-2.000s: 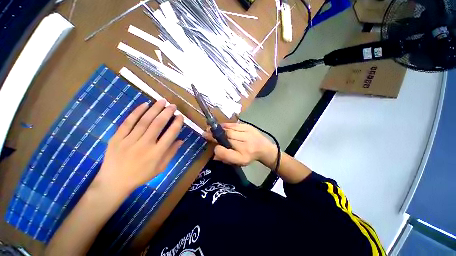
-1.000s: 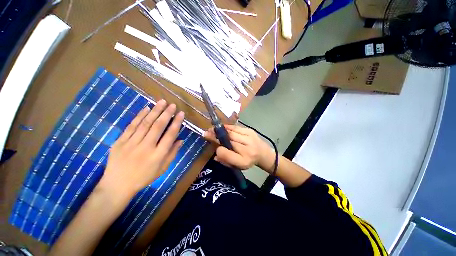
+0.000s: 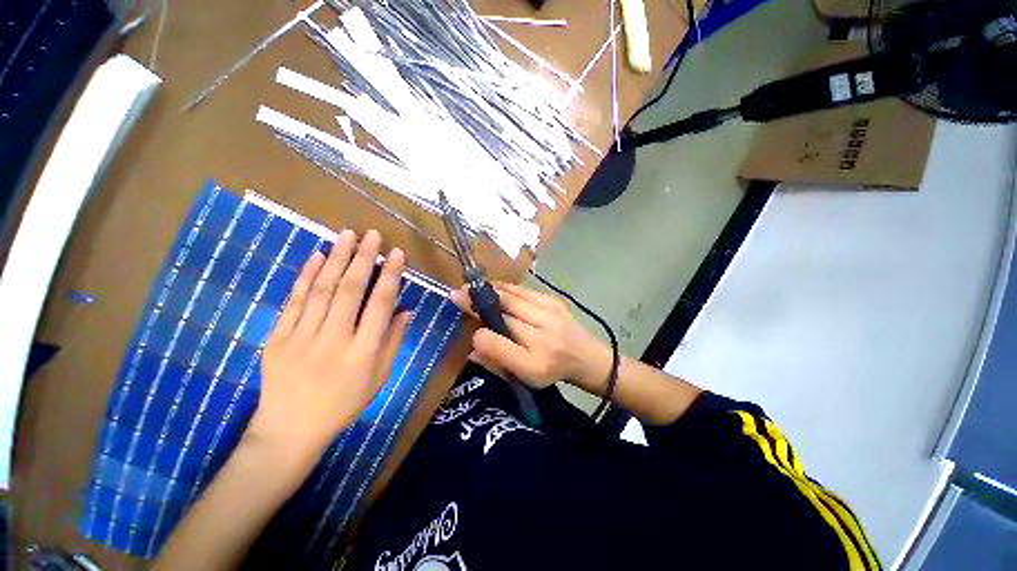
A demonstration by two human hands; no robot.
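The blue solar panel (image 3: 190, 357) with thin silver lines lies flat at the left of the view. My left hand (image 3: 335, 335) lies on its upper right part, palm down, fingers slightly apart, holding nothing. A narrow white strip (image 3: 292, 219) runs along the panel's upper edge, partly hidden under my left fingertips. My right hand (image 3: 535, 335) grips the soldering iron (image 3: 482, 292), its tip pointing up over the strip pile. My right fingertips are at the right end of the white strip; whether they pinch it cannot be told.
A pile of silver and white strips (image 3: 446, 112) lies beyond the panel on the brown tabletop (image 3: 212, 134). A long white strip (image 3: 67, 201) and a dark panel stack (image 3: 50, 67) are at far left. A black fan (image 3: 825, 95) and cardboard box (image 3: 848, 145) are at upper right.
The panel's far-left part has swung down and right, and the white strip now lies along its upper edge. My left hand has shifted slightly right. The iron remains in my right hand.
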